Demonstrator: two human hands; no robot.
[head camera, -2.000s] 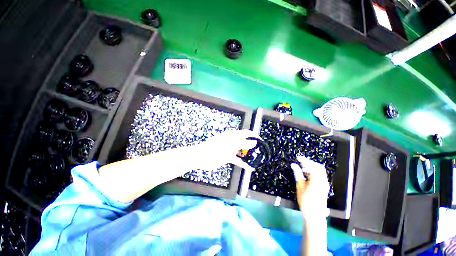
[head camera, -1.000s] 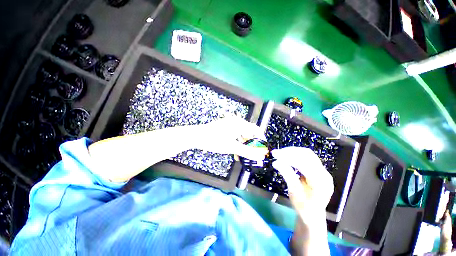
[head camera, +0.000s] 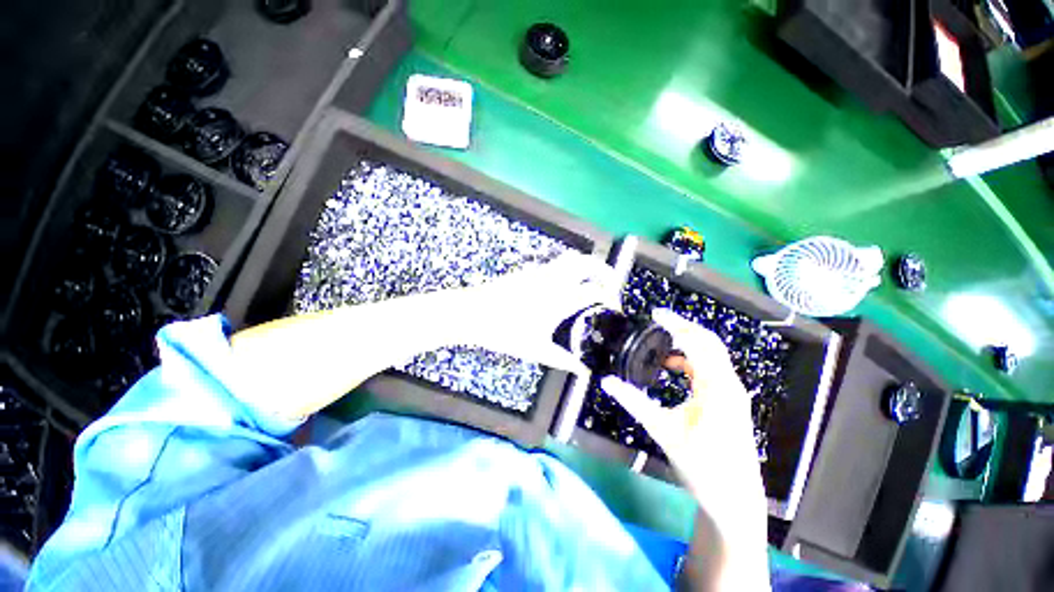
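A short round black unit (head camera: 637, 349) is held between both hands above the trays. My left hand (head camera: 566, 306) grips its left end. My right hand (head camera: 693, 387) holds its right end between thumb and fingers. Small silver parts (head camera: 405, 249) are heaped in the dark tray under my left forearm. Small black parts (head camera: 757, 353) lie in the tray beneath my right hand, partly hidden by both hands. The fine detail of the held unit is too blurred to tell.
A divided tray (head camera: 237, 220) with several round black units is at left. A white counter (head camera: 438, 111), a yellow-topped black piece (head camera: 685, 243) and a white basket (head camera: 818, 276) stand behind the trays. Black units (head camera: 546, 50) sit spaced along the green surface. A right-hand tray (head camera: 850, 463) holds one unit (head camera: 902, 401).
My right hand has come from the black parts tray to the unit, which is now turned sideways between both hands. The view has shifted, so the trays sit slightly differently.
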